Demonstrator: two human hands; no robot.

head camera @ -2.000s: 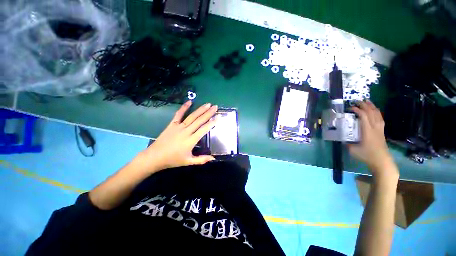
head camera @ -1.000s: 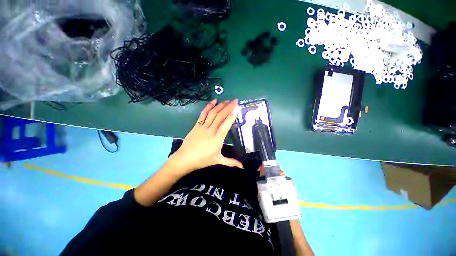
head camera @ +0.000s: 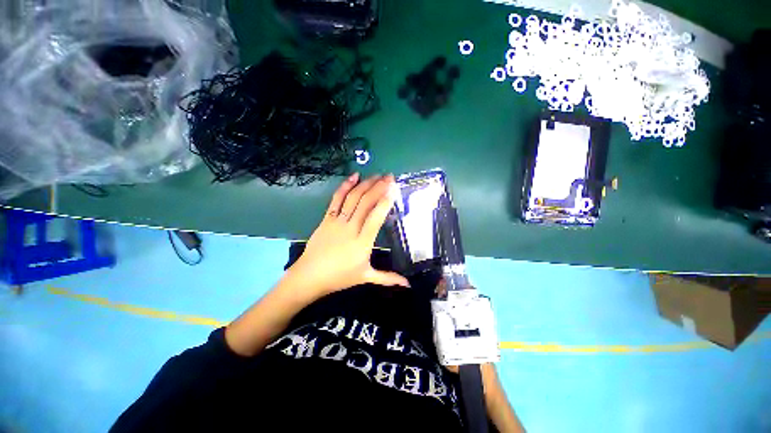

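Observation:
A display housing (head camera: 421,221) with a black frame and bright inner face lies at the bench's near edge. My left hand (head camera: 345,235) holds it along its left side. A long black tool with a blocky silver-grey part, the electric screwdriver (head camera: 466,328), points away from me, its front end over the housing's right side. My right hand (head camera: 451,292) is mostly hidden under the tool and grips it; only a little skin shows. I cannot tell whether the tip touches the housing.
A second housing (head camera: 560,172) lies flat to the right. White rings (head camera: 604,68) are piled behind it. A black seal heap (head camera: 266,123), small dark parts (head camera: 429,86) and a clear plastic bag (head camera: 93,101) are on the bench. A cardboard box (head camera: 714,306) and blue stool (head camera: 57,247) stand below.
The screwdriver went from beside the second housing to the held housing with my right hand. Since one second ago its front end has shifted slightly right over the housing.

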